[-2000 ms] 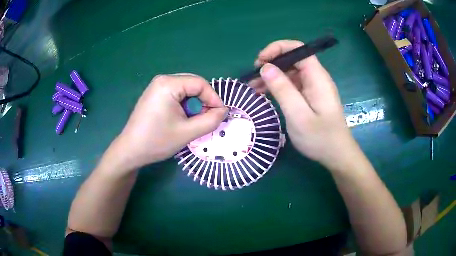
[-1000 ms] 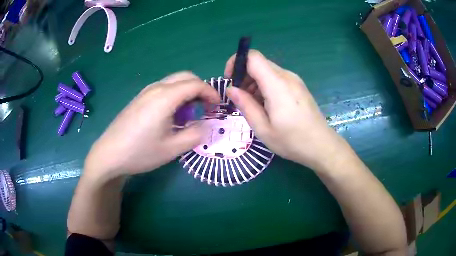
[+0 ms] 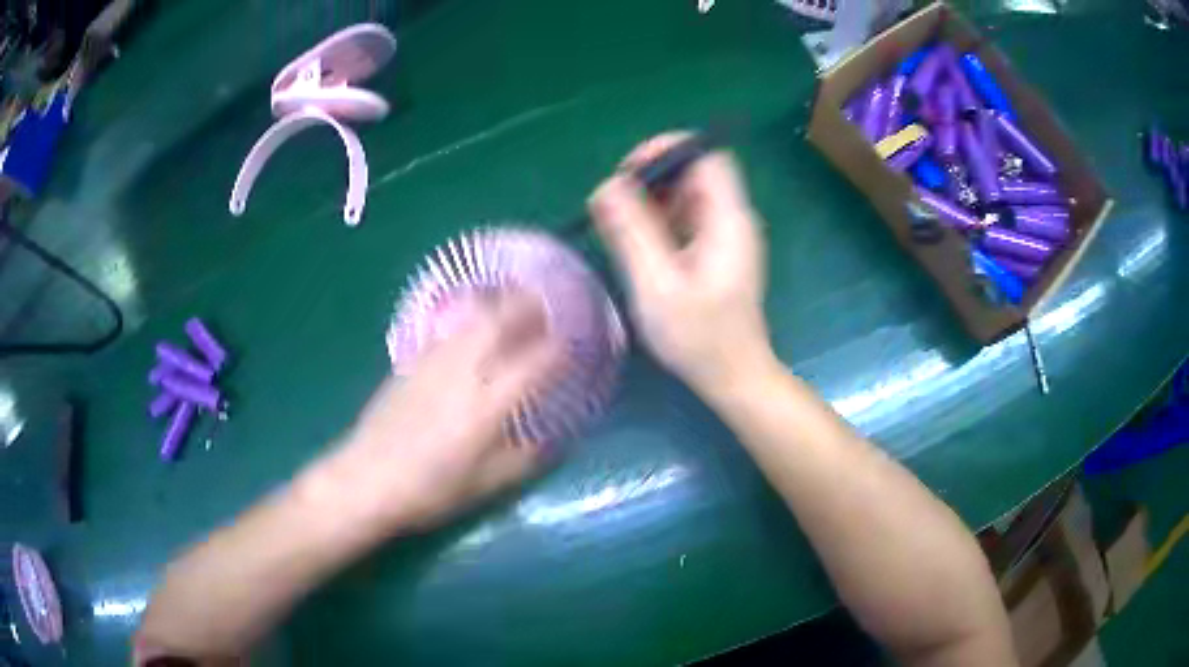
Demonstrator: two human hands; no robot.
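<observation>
The pale pink ribbed fan housing (image 3: 580,306) is in the middle of the green bench, blurred. My left hand (image 3: 456,404) lies over its centre and lower left, fingers on the housing; whether it grips the rim is blurred. The centre plate is mostly hidden, and no cell shows in this hand. My right hand (image 3: 685,261) is just right of the housing, raised, and holds a slim black tool (image 3: 672,163) between thumb and fingers. The tool's lower end points toward the housing's top right and is blurred.
An open brown carton (image 3: 900,215) of purple and blue cells stands at right, a thin metal rod (image 3: 1037,358) beside it. A small pile of purple cells (image 3: 189,378) lies left. A pink fan stand (image 3: 307,117) lies upper left. A dark bar (image 3: 69,463) and black cable (image 3: 85,345) are at far left.
The view has shifted. The purple cell no longer shows in my left hand, which has moved onto the housing. My right hand has drawn away from the housing's centre with the black tool.
</observation>
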